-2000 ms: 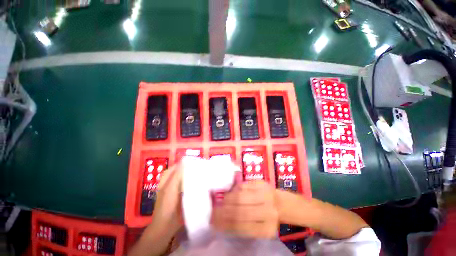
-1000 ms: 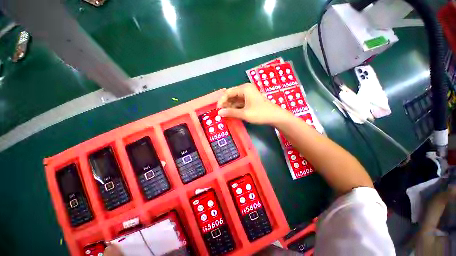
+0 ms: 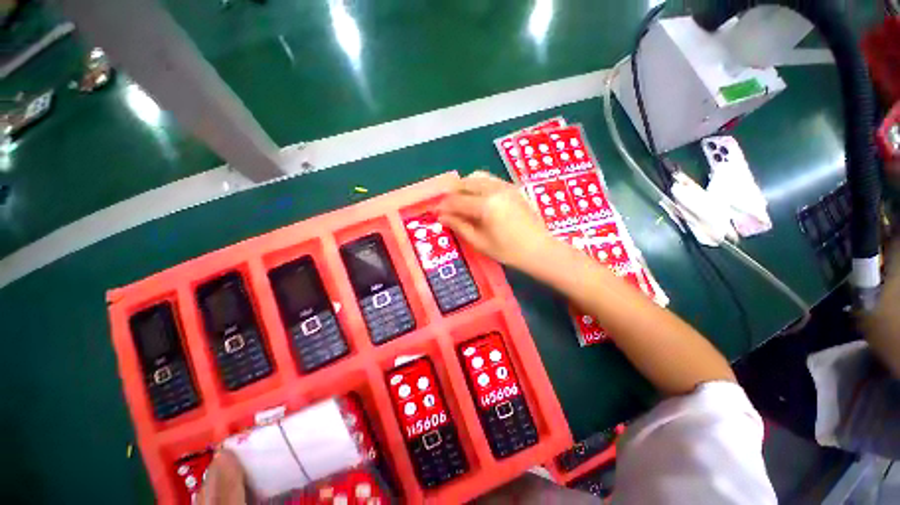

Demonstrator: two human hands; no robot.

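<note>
A red tray (image 3: 286, 249) of keypad phones lies tilted on the green bench. My right hand (image 3: 490, 219) has its fingers on the red film (image 3: 431, 243) at the top of the phone in the far right pocket. The other four phones in that back row, such as this one (image 3: 377, 288), have dark screens. In the near row, two phones at the right (image 3: 426, 422) show red films. My left hand (image 3: 225, 479), cut off by the bottom edge, holds a film sheet with white backing (image 3: 294, 446) over the near-left pockets; its red part shows below.
A stack of red film sheets (image 3: 561, 187) lies right of the tray, partly behind my right forearm. Further right are a pale machine (image 3: 681, 84) with a black hose, cables and a white smartphone (image 3: 735, 182). A grey post stands at the back left. Another person's sleeve (image 3: 844, 395) shows at right.
Since two seconds ago the view has turned and my right hand has gone to the far right phone, which now has a red film. In the last second its fingers have shifted slightly on it.
</note>
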